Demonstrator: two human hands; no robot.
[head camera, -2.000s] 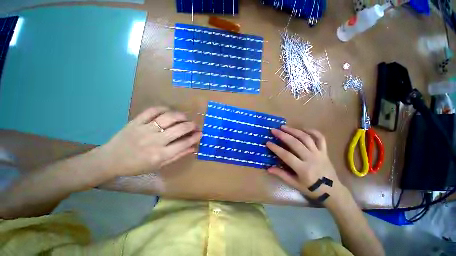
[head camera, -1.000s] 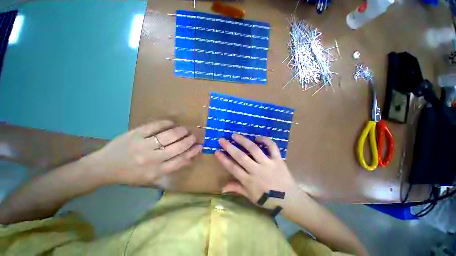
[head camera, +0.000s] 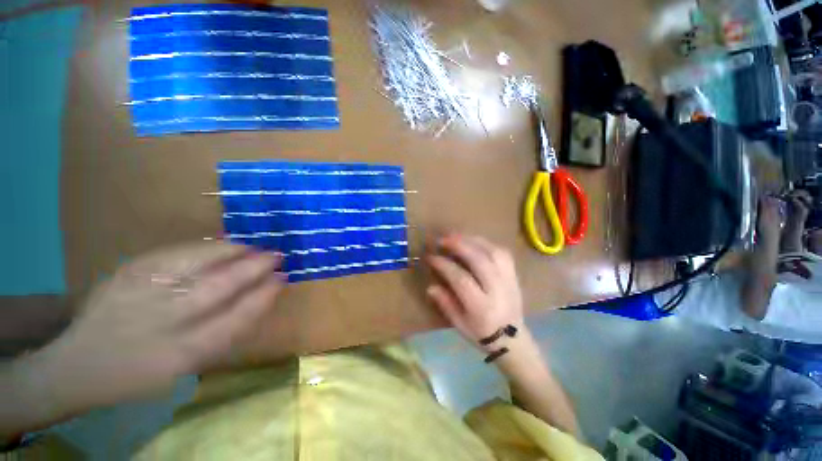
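Note:
A joined cell sheet (head camera: 315, 216), blue with pale lines, lies flat on the brown tabletop in front of me, short wire ends at its sides. My left hand (head camera: 189, 302), blurred, is at its lower left corner with fingertips over the edge; whether it grips the sheet I cannot tell. My right hand (head camera: 476, 284) is just right of the sheet's lower right corner, fingers bent and apart, holding nothing visible. A second cell sheet (head camera: 234, 67) lies beyond, at the upper left.
Loose tabbing ribbon (head camera: 424, 76) lies at the top middle. Yellow-and-red scissors (head camera: 556, 212), a black iron stand (head camera: 586, 99) and a black soldering station (head camera: 680, 189) are at right. A green-blue sheet (head camera: 31, 162) is at far left. Another person's arm (head camera: 764, 257) shows at the right edge.
The view has swung right, shifting the table items left. My right hand has come off the near sheet to its right side. My left hand now overlaps the sheet's lower left corner.

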